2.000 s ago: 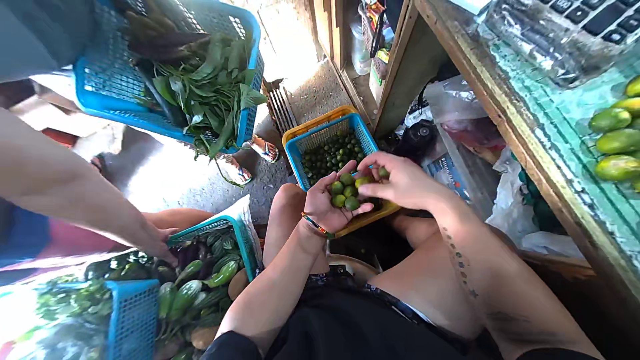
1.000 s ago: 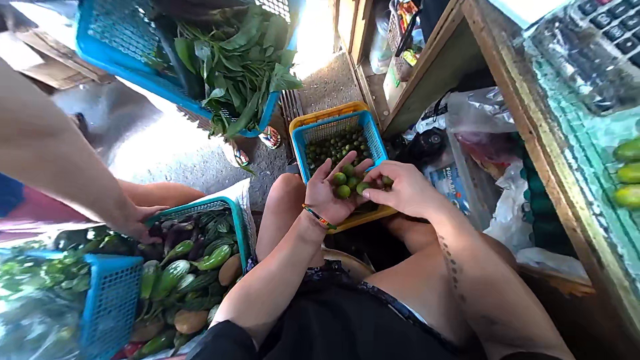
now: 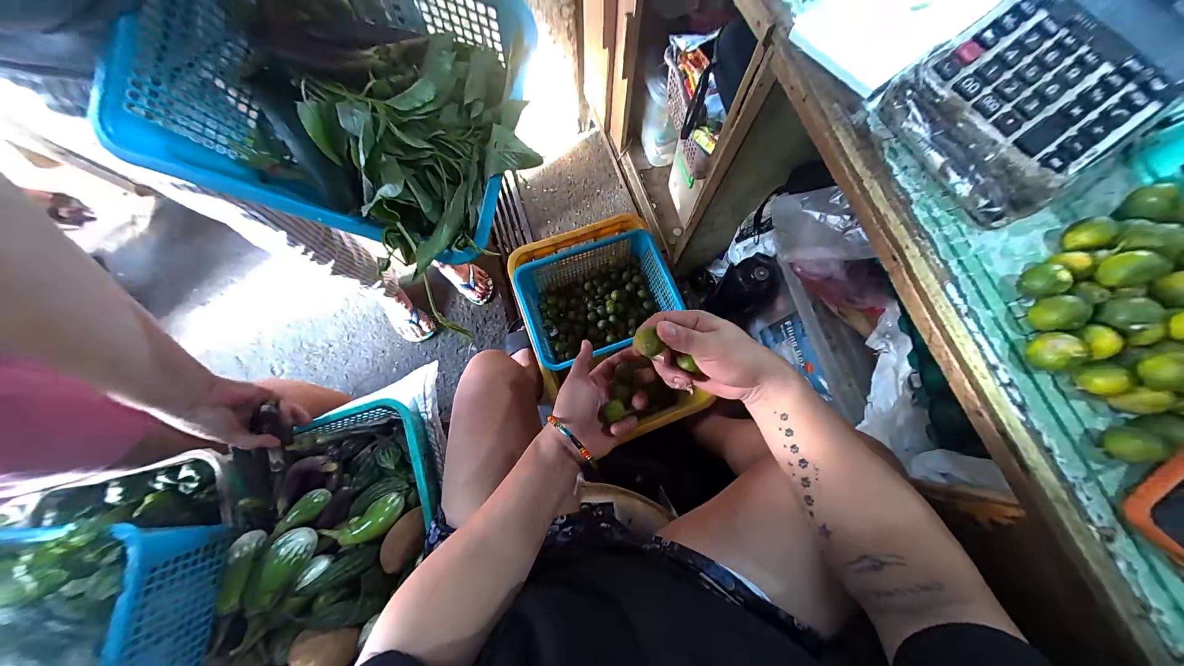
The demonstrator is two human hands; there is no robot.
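Note:
My left hand (image 3: 597, 393), with a beaded bracelet at the wrist, is cupped palm up over the yellow crate (image 3: 680, 413) and holds several small green citrus fruits (image 3: 614, 411). Just right of it, my right hand (image 3: 708, 351) grips a couple of the same fruits (image 3: 648, 341) between thumb and fingers. Beyond both hands, a blue plastic basket (image 3: 668, 289) rests on the yellow crate, with many small dark green citrus fruits (image 3: 601, 305) inside. The fruits deep in my left palm are partly shaded.
A green counter (image 3: 962, 268) at right bears citrus fruits (image 3: 1133, 268) and a calculator (image 3: 1036, 83). A large blue basket (image 3: 166, 166) of leafy greens stands upper left. Another person's hand (image 3: 245, 412) reaches into a teal basket (image 3: 421, 444) of eggplants at left. A wooden shelf (image 3: 731, 120) stands ahead.
My left hand has tipped lower and its fingers have curled, where the palm lay flatter with fruits on top. My right hand has lifted slightly with fruits in it.

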